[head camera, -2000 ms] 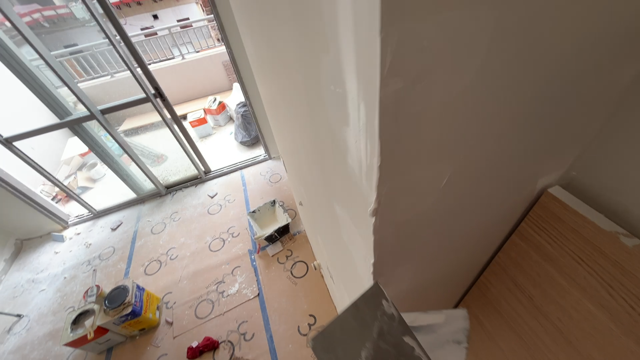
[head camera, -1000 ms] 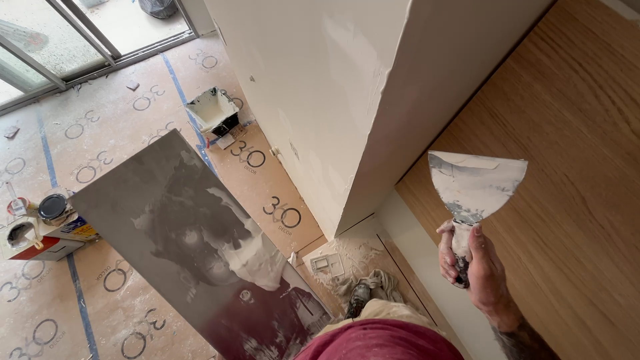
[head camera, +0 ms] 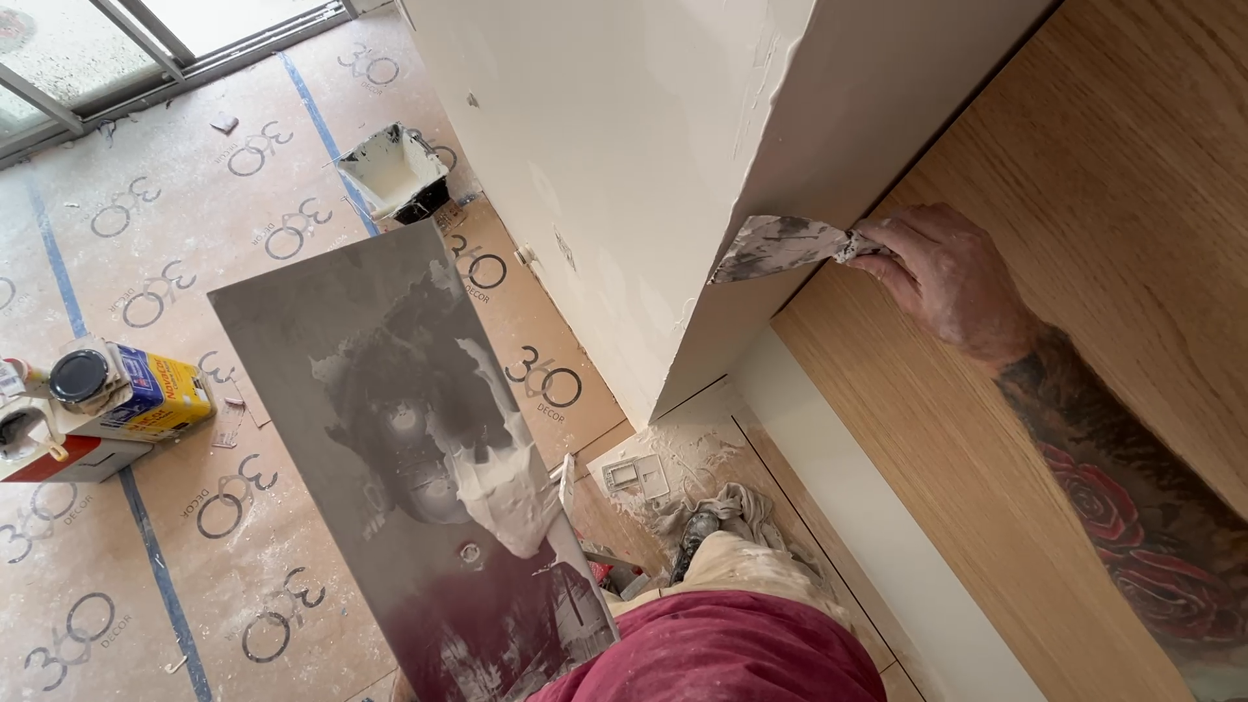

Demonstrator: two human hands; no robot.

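Note:
My right hand (head camera: 951, 278) grips the handle of a wide putty knife (head camera: 780, 249), its blade smeared with filler and laid against the outer corner of the plastered wall (head camera: 604, 146). A rectangular metal plasterer's hawk (head camera: 331, 322) is at my left front, bearing a lump of pale filler (head camera: 512, 492) near its right edge. The left hand and the hawk's grip are hidden beneath the plate. Rough filler runs down the wall's corner edge.
On the covered floor (head camera: 88, 253) stand a plastic tub of filler (head camera: 395, 175) and, at left, a yellow and blue container (head camera: 161, 395). A cloth (head camera: 746, 512) and a switch plate (head camera: 634, 478) lie below the corner. A wood-grain panel (head camera: 1092, 175) is at right.
The putty knife, blade up and away from the wall a second ago, now touches the wall corner; my right hand has turned and moved up. The view has swung down since two seconds ago.

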